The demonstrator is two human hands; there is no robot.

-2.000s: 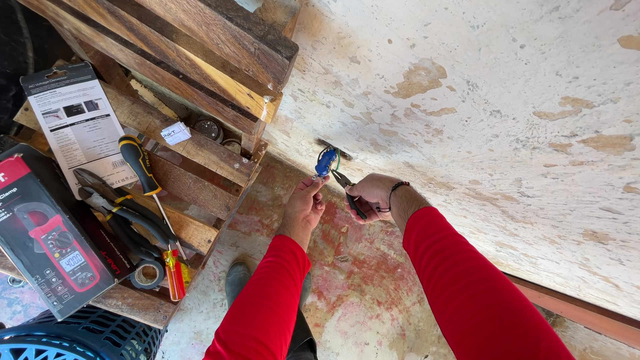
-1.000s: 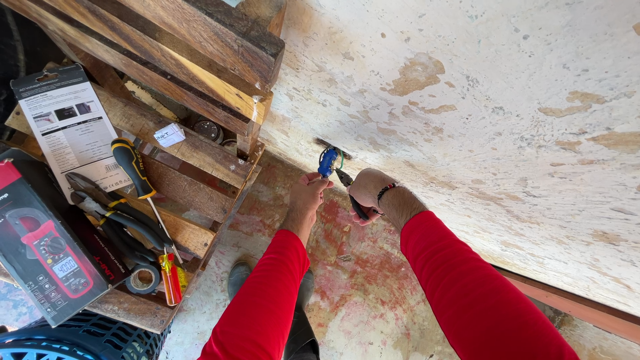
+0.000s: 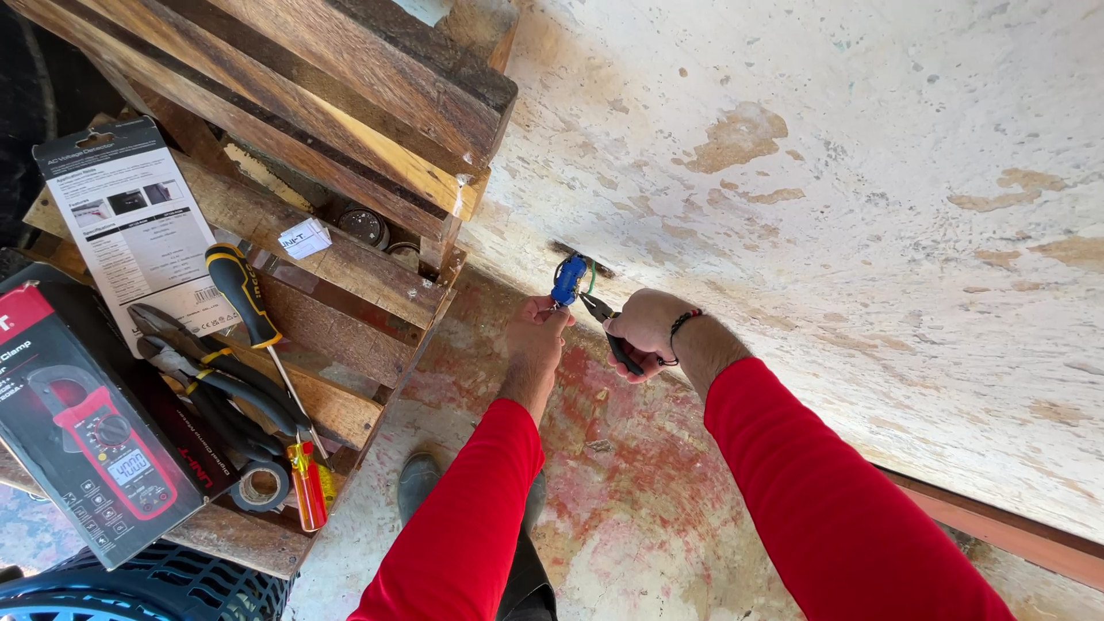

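My left hand [image 3: 535, 336] pinches the lower end of a blue electrical outlet module [image 3: 568, 279] just out from the wall. Behind the module a dark slot-like opening [image 3: 595, 261] shows in the wall, and a green wire [image 3: 592, 278] curves at the module's right side. In my right hand [image 3: 647, 332] is a pair of pliers with dark handles [image 3: 623, 354]; their tips point up and left, close to the module's lower right edge. Whether the jaws grip a wire cannot be told.
On the wooden pallet [image 3: 354, 405] at left lie a boxed clamp meter [image 3: 103, 431], a card package [image 3: 129, 216], more pliers [image 3: 216, 379], a black-and-yellow screwdriver [image 3: 244, 293], a red-and-yellow screwdriver [image 3: 307, 487] and grey tape [image 3: 260, 486]. A blue plastic basket [image 3: 216, 578] stands below. The worn wall [image 3: 819, 216] rises at right.
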